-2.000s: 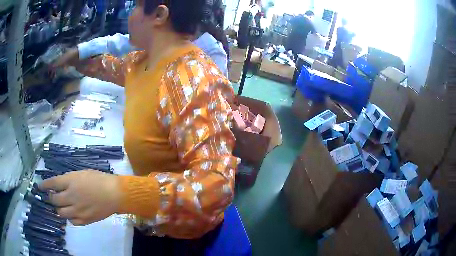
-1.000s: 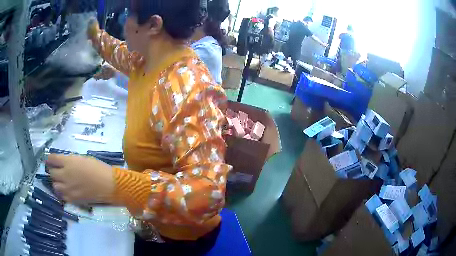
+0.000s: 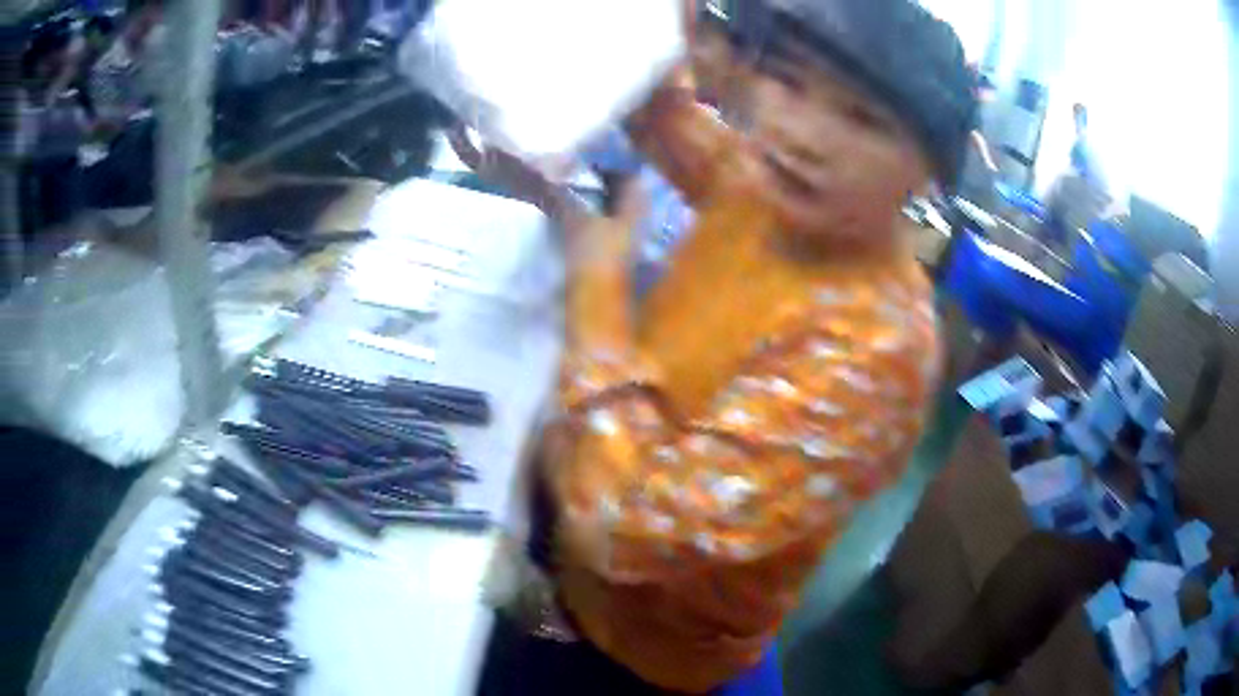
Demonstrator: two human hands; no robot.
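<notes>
Neither of my hands is in the picture. Nearest in front of me, a heap of black tubes [image 3: 360,442] lies on the white tabletop [image 3: 394,585]. A row of black tubes with white tips [image 3: 224,592] lies side by side nearer the bottom left. Several white rods [image 3: 401,279] lie farther up the table. A person in an orange patterned top [image 3: 775,408] sits at the table and holds up a large white bag or sheet [image 3: 550,68], blurred and very bright.
A pale metal post [image 3: 190,218] stands at the left, with clear plastic bags [image 3: 95,354] around it. A dark conveyor [image 3: 326,123] runs behind. On the right are cardboard boxes [image 3: 951,524], light blue small boxes [image 3: 1073,476] and blue bins [image 3: 1046,292].
The view has swung left and blurred, so the table shows farther right. The other person has turned toward me, drawn the near hand back from the tubes and raised the white bag or sheet.
</notes>
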